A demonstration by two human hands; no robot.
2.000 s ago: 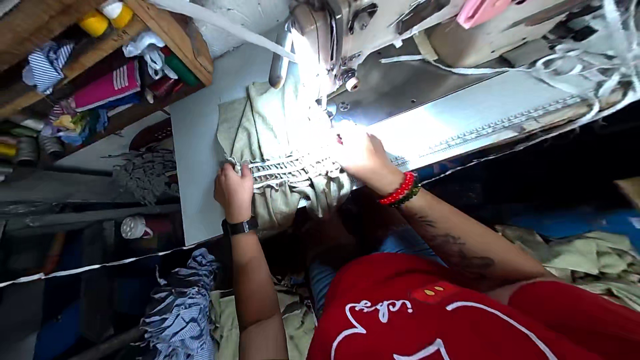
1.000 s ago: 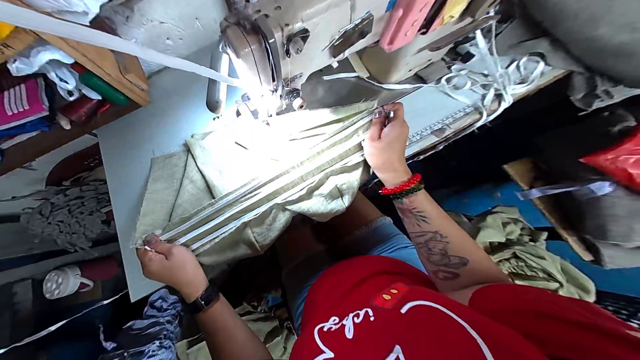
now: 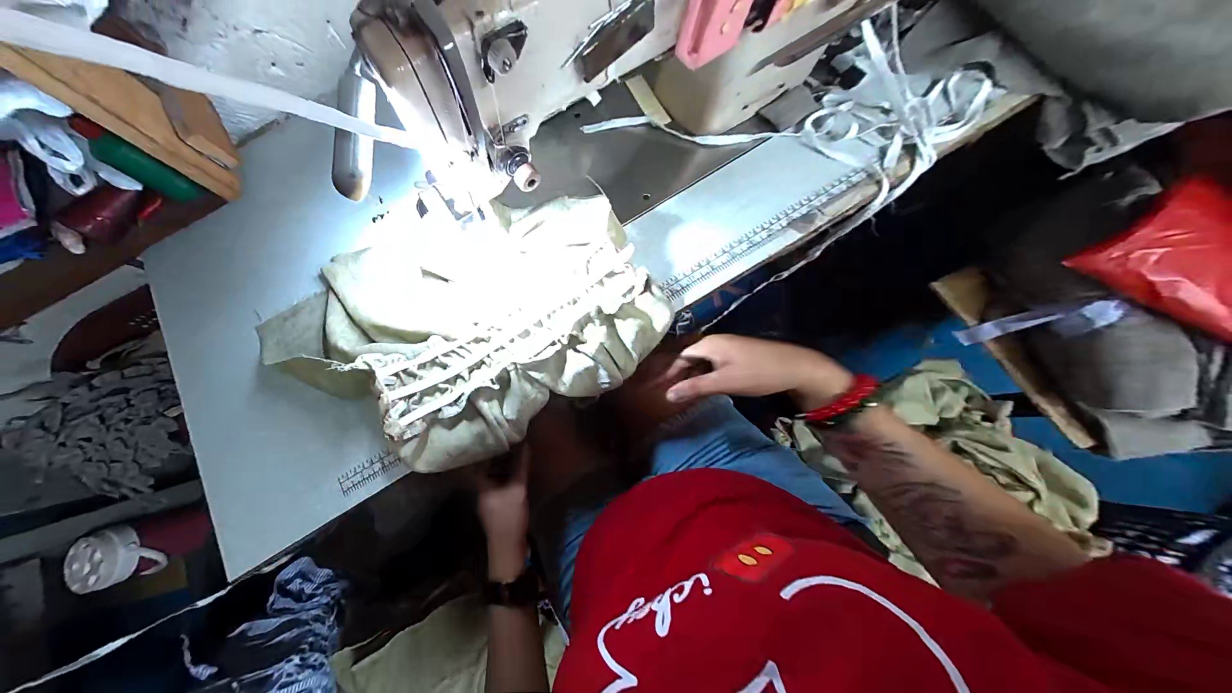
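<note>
A light olive fabric piece (image 3: 568,337), gathered along rows of white elastic, lies bunched on the pale sewing table (image 3: 260,423). Its upper part is under the head of the sewing machine (image 3: 423,87), where bright lamp glare hides the needle area. My left hand (image 3: 505,491) is below the table's front edge, close under the fabric; its fingers are in shadow. To the right of the fabric, my right hand (image 3: 727,371) is off the table above my lap, thumb and fingers slightly apart, with nothing visible in it.
White elastic tape (image 3: 905,115) lies tangled at the table's right end. A wooden shelf (image 3: 125,96) with cloth and thread stands at the upper left. Olive fabric (image 3: 962,443) is heaped at the right, and a white mug (image 3: 101,560) stands at the lower left.
Both hands have let go of the fabric and moved down off the table. The fabric, stretched out between them one second ago, has drawn together into gathers.
</note>
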